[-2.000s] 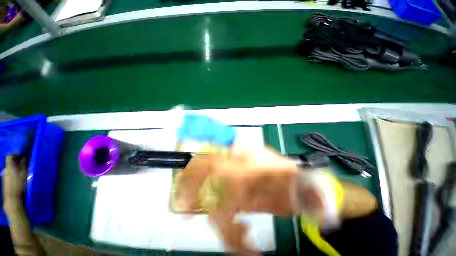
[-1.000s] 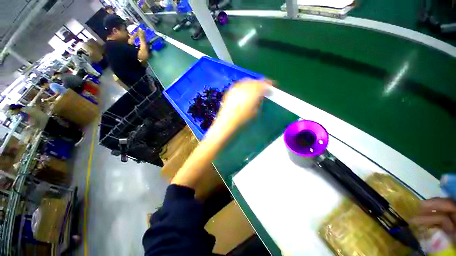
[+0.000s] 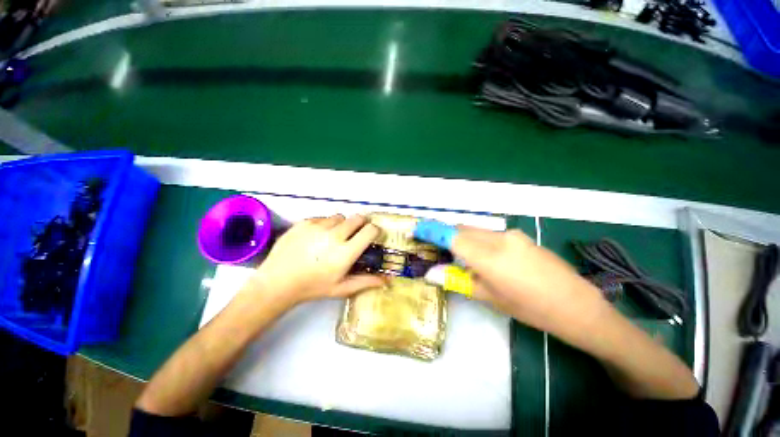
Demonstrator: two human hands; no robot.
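The hair dryer head (image 3: 234, 230), with a bright purple ring, lies at the left end of the white mat. Its black inner handle frame (image 3: 396, 262) runs right over the gold-brown padded block (image 3: 395, 319), and wires show in it. My left hand (image 3: 318, 259) covers and holds the frame near the head. My right hand (image 3: 479, 263), with blue and yellow finger cots, holds the frame's right end with fingertips and thumb. Whether a small part is in my fingers is hidden. The bundled power cord (image 3: 635, 277) lies to the right, beyond my right hand.
A blue bin (image 3: 111, 256) with small black parts stands at left. A pale-edged tray (image 3: 697, 299) holds cords and handles at right. Black cords and handles (image 3: 590, 81) lie on the green belt (image 3: 282, 111). Another blue bin (image 3: 753, 34) is at top right.
The view has swung back from the left side to the bench. My left hand has moved from over the blue bin to the frame. My right hand is now fully in view on the frame.
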